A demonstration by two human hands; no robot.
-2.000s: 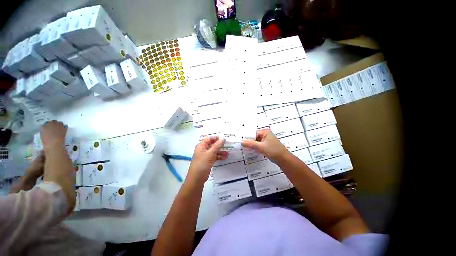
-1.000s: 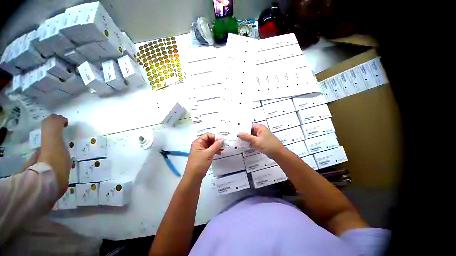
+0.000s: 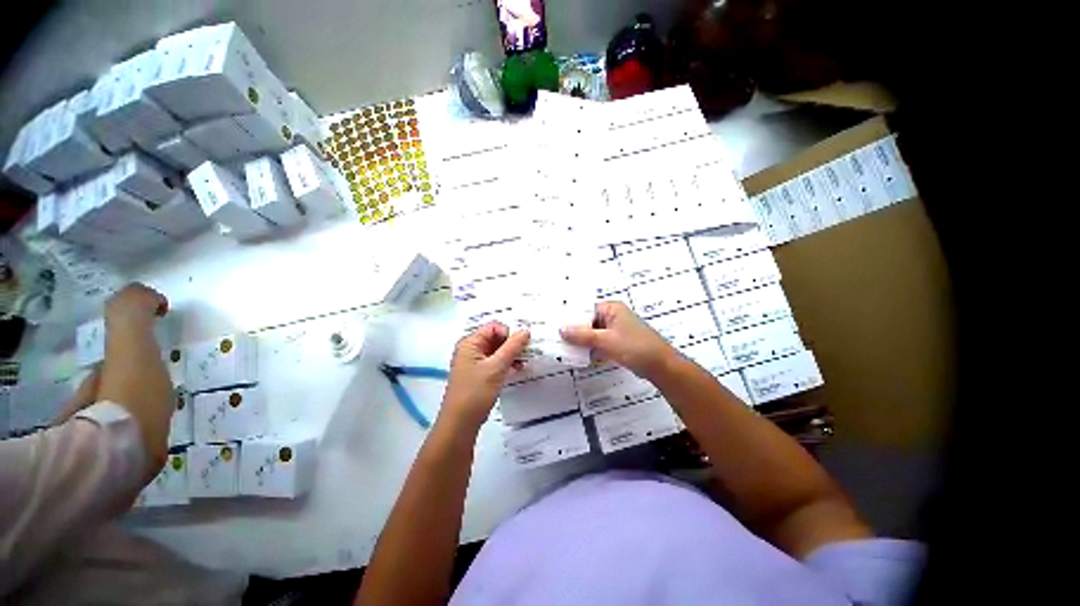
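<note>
White product cartons (image 3: 656, 294) lie edge to edge in a block before me; many show small dark print. A long white label strip (image 3: 567, 213) runs over them from the back down to my hands. My left hand (image 3: 487, 359) pinches the left side of the strip's near end between thumb and finger. My right hand (image 3: 616, 336) pinches its right side, just above the cartons. The overexposed white hides whether a single label is peeled off.
Blue-handled nippers (image 3: 412, 392) and a small label roll (image 3: 345, 345) lie left. A seal sheet (image 3: 381, 159), stacked cartons (image 3: 195, 89) and sealed cartons (image 3: 229, 414) are further left, with another person's arm (image 3: 133, 367). A brown carton (image 3: 856, 290) with a label strip is right.
The view has shifted slightly. My hands stay close together at the strip's near end, with only small finger movement. The other person's hand has moved slightly.
</note>
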